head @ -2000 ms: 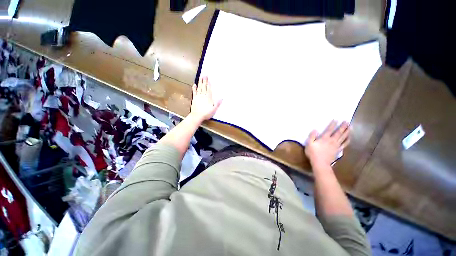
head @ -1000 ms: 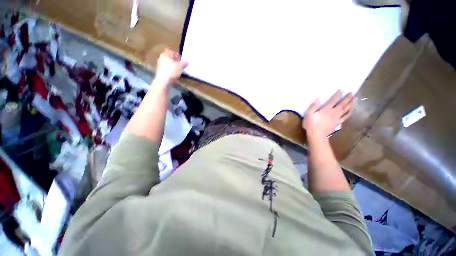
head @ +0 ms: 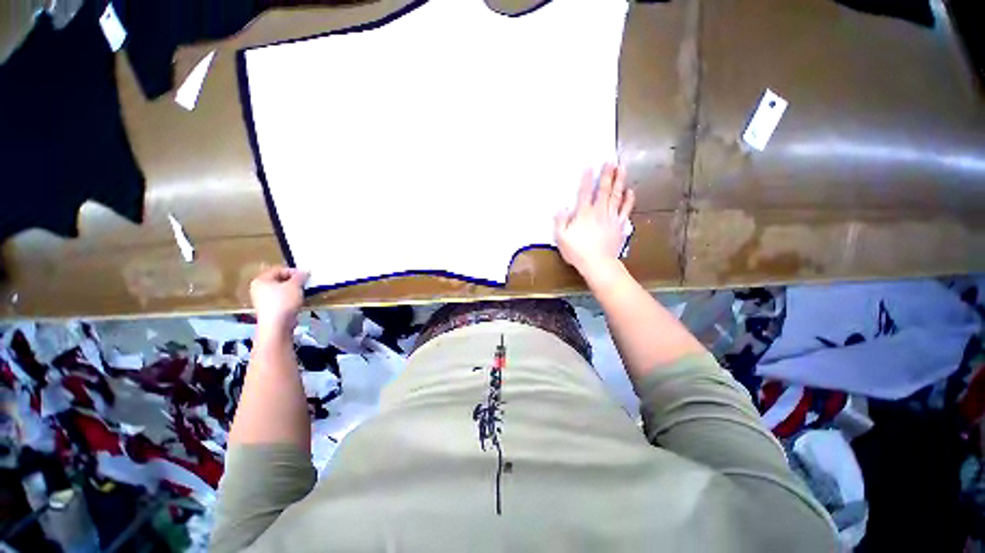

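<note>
A large white paper pattern sheet (head: 432, 140) lies on dark cut plies, which show as a thin dark rim (head: 255, 140). My left hand (head: 278, 294) is at the sheet's near left corner, with its fingers closed on that corner. My right hand (head: 596, 225) lies flat with fingers spread on the near right part of the sheet, by its right edge. It holds nothing.
Dark panels (head: 65, 130) lie at the left of the brown table (head: 842, 227). A white label (head: 764, 120) lies at the right, another (head: 112, 28) on the dark panels. White scraps (head: 194, 81) lie left of the sheet. Red, white and dark scraps (head: 97, 410) are heaped below the table edge.
The view has turned, so the table edge now runs level. My left hand has gone from lying flat on the sheet's left edge to closed at its near corner. My right hand stays flat.
</note>
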